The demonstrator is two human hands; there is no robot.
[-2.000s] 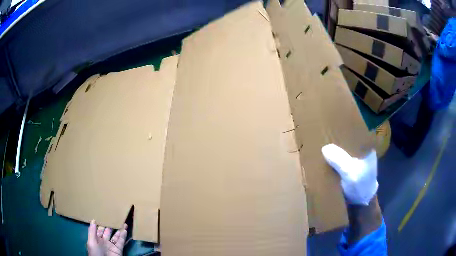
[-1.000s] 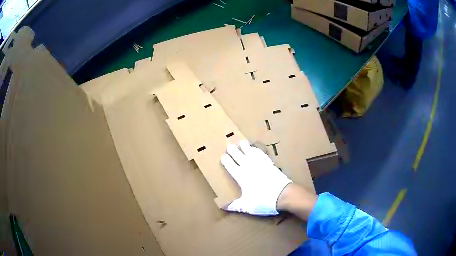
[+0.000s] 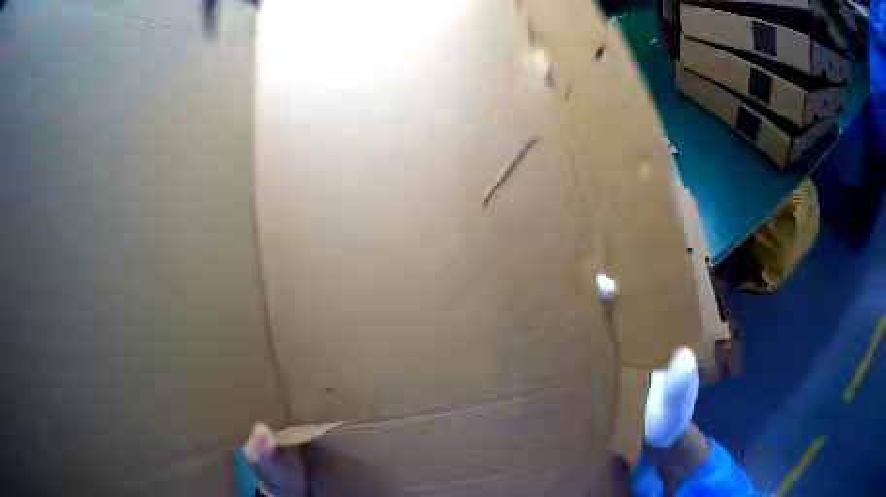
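Observation:
A large brown box blank fills the middle of the view, blurred and close to the camera. Its big lid panel stands at the left in shadow. A long flap with small slots runs down its right side. My left hand, bare, grips the blank's near edge at the lower left, partly hidden by the board. My right hand, in a white glove, is at the blank's lower right edge; its fingers are partly hidden behind the board. A thin dark sliver lies on the panel.
Finished boxes with dark printed squares are stacked at the upper right on the green bench. More cardboard edges show behind the blank. A yellow bag stands below the bench. A person's blue sleeve shows at the far right edge.
The blank is now raised closer to the camera and covers most of the view. My right hand has left the folded strip for the right edge. My left hand has come into view.

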